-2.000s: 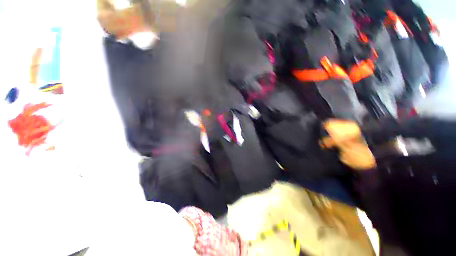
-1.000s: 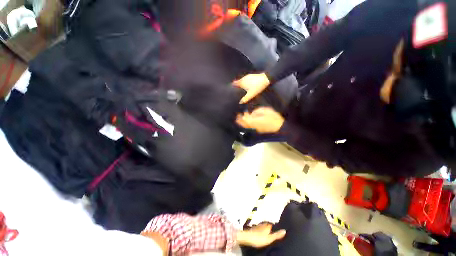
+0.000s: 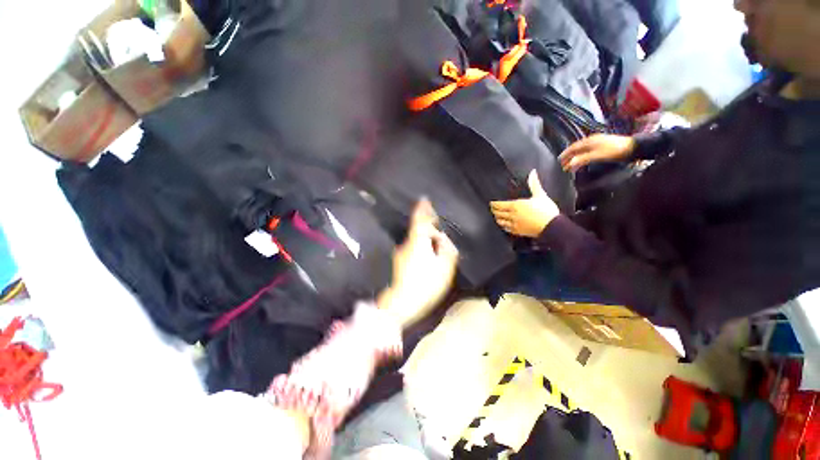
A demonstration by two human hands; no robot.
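Note:
My left hand [image 3: 424, 268], in a pink checkered sleeve, reaches over the near edge of a heap of black cloth bundles [image 3: 324, 81]. It is blurred, with one finger raised and the others bent. Whether it touches or grips the cloth I cannot tell. A large black panel or bundle [image 3: 472, 243] lies just beyond it. Magenta ties [image 3: 247, 304] and white tags [image 3: 262, 242] show left of the hand. An orange tie [image 3: 459, 79] is knotted around a bundle above it. My right hand is not in view.
A person in dark clothing [image 3: 692, 207] stands at the right, both hands on the bundles. Open cardboard boxes [image 3: 81, 117] are at upper left, red-orange strips [image 3: 20, 373] at far left. A carton [image 3: 611, 325], dark cloth [image 3: 571, 437] and a red crate [image 3: 694, 413] are on the floor.
My left hand has moved up from over the floor to the heap's near edge. The other person's hands have spread further apart on the bundles. The view has shifted.

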